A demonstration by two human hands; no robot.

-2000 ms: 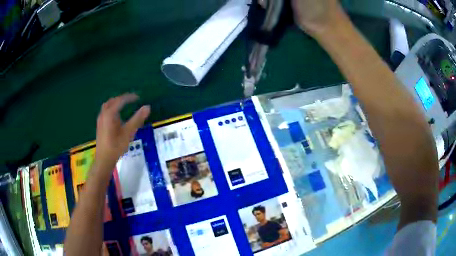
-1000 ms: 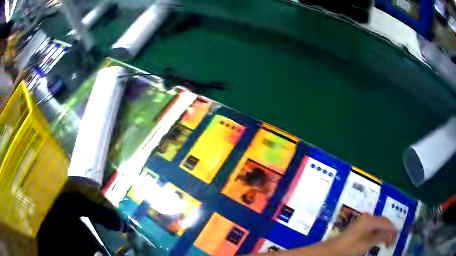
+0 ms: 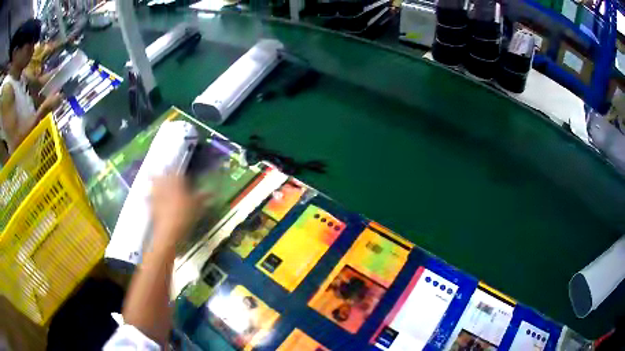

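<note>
A white housing (image 3: 140,212) lies on the left end of the bench, slanting beside the yellow crate. My left hand (image 3: 176,202) is over its right side, blurred by motion. Its fingers are too smeared to tell whether they touch or grip the housing. My right hand is out of the picture.
More white housings lie on the green conveyor (image 3: 411,158): one at upper left (image 3: 238,81), one farther back and one cut off at right (image 3: 599,280). Black cords lie on the belt. A yellow crate (image 3: 68,240) stands left, a person (image 3: 20,89) behind it. The printed mat (image 3: 404,267) covers the bench.
The view has swung left; the screwdriver and right arm have left the picture. My left hand has moved from the mat's right part to the housing at the left.
</note>
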